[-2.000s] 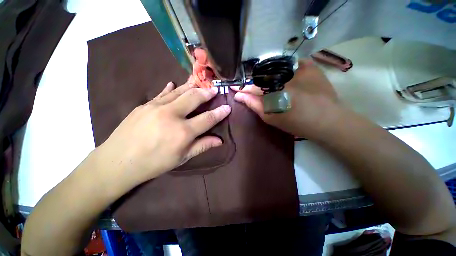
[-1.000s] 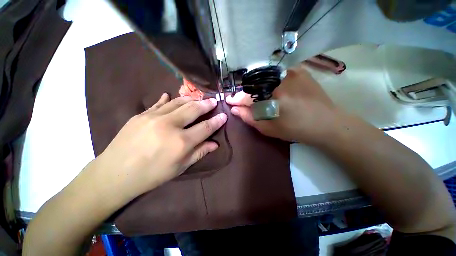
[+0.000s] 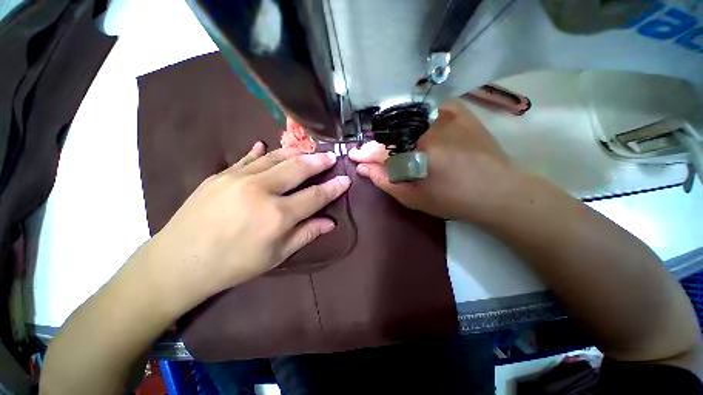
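Note:
A dark brown garment panel [image 3: 385,285] lies flat under the presser foot [image 3: 341,149]. A brown patch pocket [image 3: 320,251] with a rounded lower corner lies on it. My left hand [image 3: 247,212] rests spread and palm down on the pocket and panel, fingertips just left of the foot. My right hand [image 3: 455,166] has its thumb and a fingertip on the cloth just right of the foot, partly hidden by the black spring and pale knob [image 3: 407,167]. Neither hand visibly pinches the cloth. An orange-red tuft [image 3: 296,139] sits left of the foot.
The white machine head [image 3: 393,54] overhangs the work. Reddish-brown snips [image 3: 502,99] lie on the bed at right. Dark brown cut pieces [image 3: 46,100] drape at far left. A measuring tape [image 3: 509,315] edges the table [image 3: 85,208]. Blue plastic and dark cloth show below.
Since the first frame, both hands and the panel sit slightly lower in view around the foot. Since the second, the hands look nearly unchanged and the view of the machine head has shifted a little.

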